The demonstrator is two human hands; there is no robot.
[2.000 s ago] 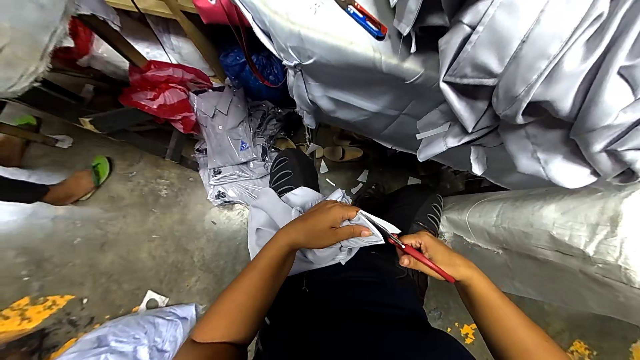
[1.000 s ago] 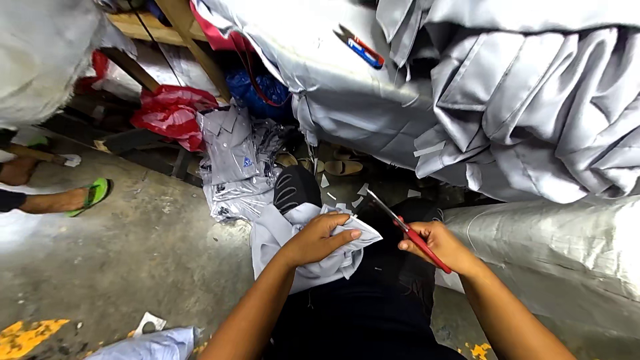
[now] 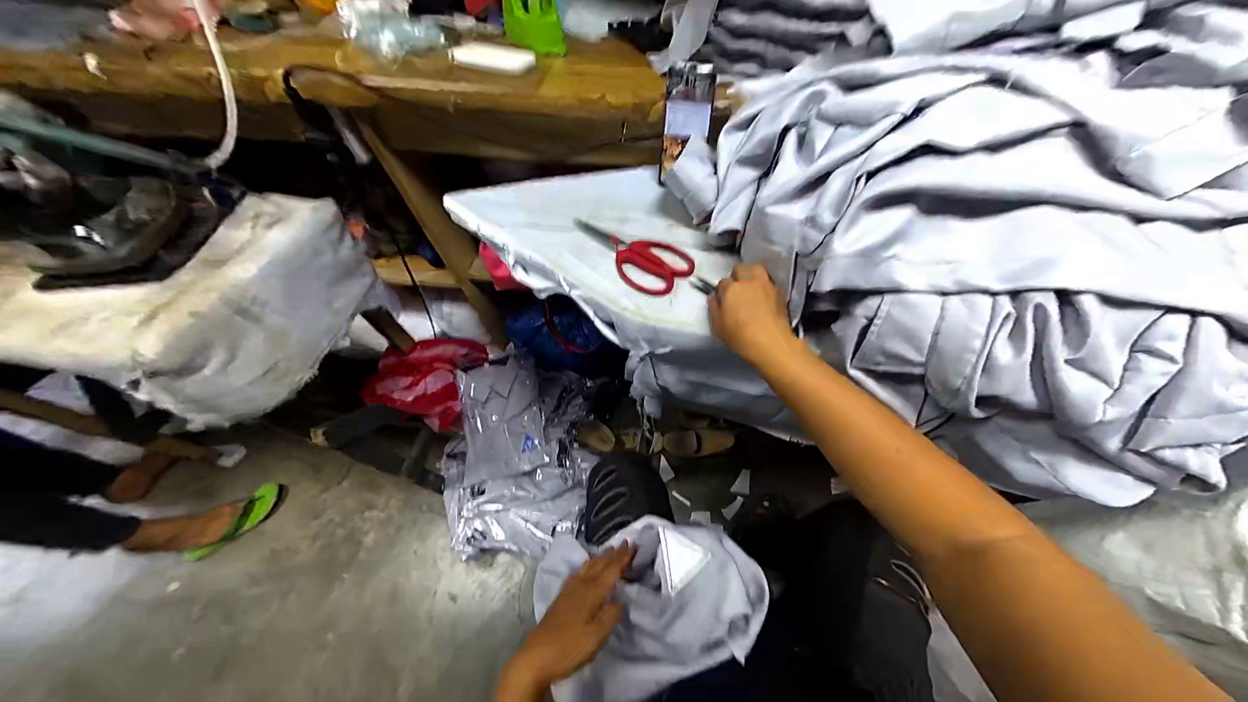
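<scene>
Red-handled scissors (image 3: 655,265) lie on the white-covered table, blades toward the back left. Just right of them my right hand (image 3: 749,310) has its fingers closed around a small tool, of which only a metal tip shows; the rest is hidden. My left hand (image 3: 588,595) rests on a light grey fabric piece (image 3: 717,609) on my lap, its fingers at a fold. A white triangular patch (image 3: 681,559) shows on that fabric, close to my fingertips.
A large heap of grey fabric (image 3: 975,224) covers the table's right side. Plastic-wrapped garments (image 3: 502,429) and a red plastic bag (image 3: 424,375) lie by my feet. A wooden bench (image 3: 546,97) runs behind. At left is another person's foot in a green sandal (image 3: 252,517).
My right hand has moved from my lap to the table, and the red scissors it held now lie there. My left hand stays with the grey fabric. The view has tilted up.
</scene>
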